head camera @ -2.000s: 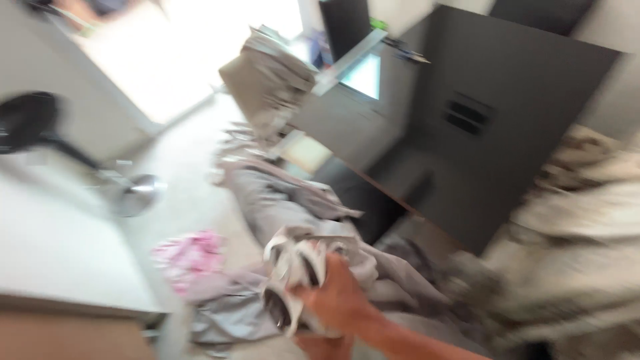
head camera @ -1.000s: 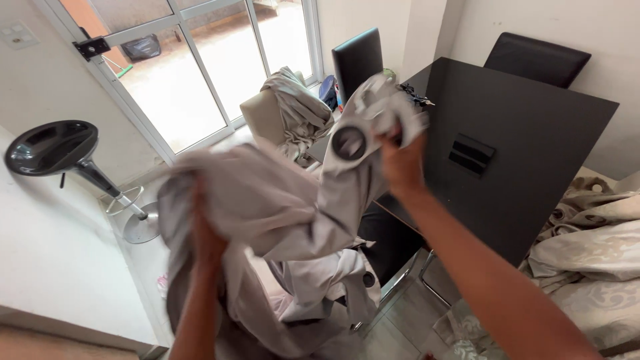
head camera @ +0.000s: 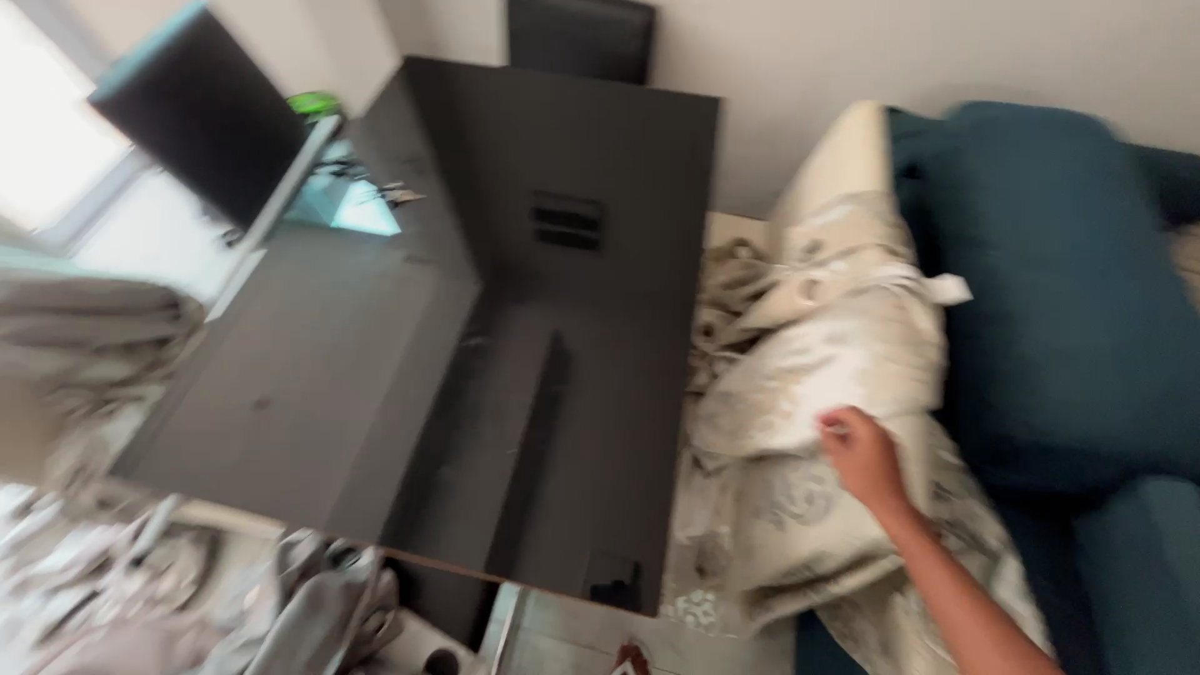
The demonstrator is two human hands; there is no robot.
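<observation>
My right hand point(head camera: 858, 450) is at the patterned cream curtain fabric point(head camera: 825, 366), which is draped over a chair beside the dark sofa. Its fingers are curled, but blur hides whether they grip the cloth. My left hand is out of the frame. Grey curtain fabric with ring eyelets point(head camera: 319, 600) lies heaped at the bottom left, at the near side of the glossy black table point(head camera: 581, 394).
The blue sofa point(head camera: 1041, 281) fills the right side. Black chairs point(head camera: 211, 112) stand at the far left and behind the table. More grey cloth point(head camera: 84, 319) hangs at the left edge. A foot point(head camera: 631, 658) shows on the tiled floor at the bottom.
The view has swung right. Both hands were lifting the grey eyelet curtain a second ago; now that cloth lies at the lower left, and my right hand is at the cream fabric.
</observation>
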